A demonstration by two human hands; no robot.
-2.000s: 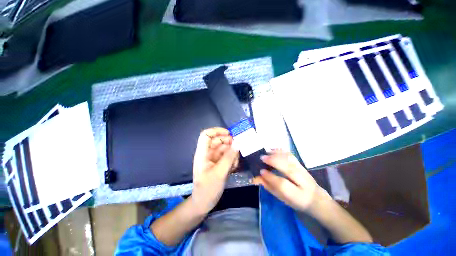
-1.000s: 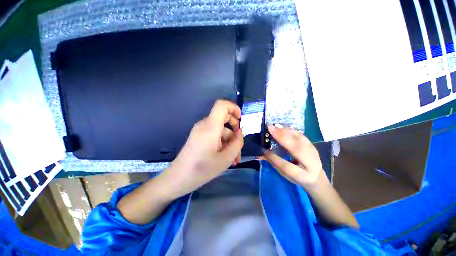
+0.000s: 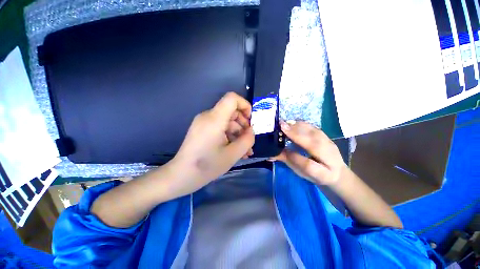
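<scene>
A black panel unit (image 3: 147, 84) lies flat in front of me, with small metallic dots at its near right corner. A long black adhesive strip (image 3: 269, 52) with a blue-and-white end (image 3: 264, 113) lies along the panel's right end, its far part angled up past the frame's top edge. My left hand (image 3: 221, 131) pinches the left edge of the strip near the blue-and-white end; the fingers are curled and partly hide the contact. My right hand (image 3: 311, 152) has its fingertips at the panel's near right corner, on the other side of the strip.
Bubble wrap (image 3: 308, 68) lies under the panel. White sticker sheets with black bars (image 3: 384, 63) lie at the right, and more sticker sheets (image 3: 23, 121) at the left. An open cardboard box (image 3: 402, 157) stands below the bench edge at the right.
Since two seconds ago, the strip has gone from lying tilted across the panel to running along its right end. Both hands are now at that end, and the view has come closer.
</scene>
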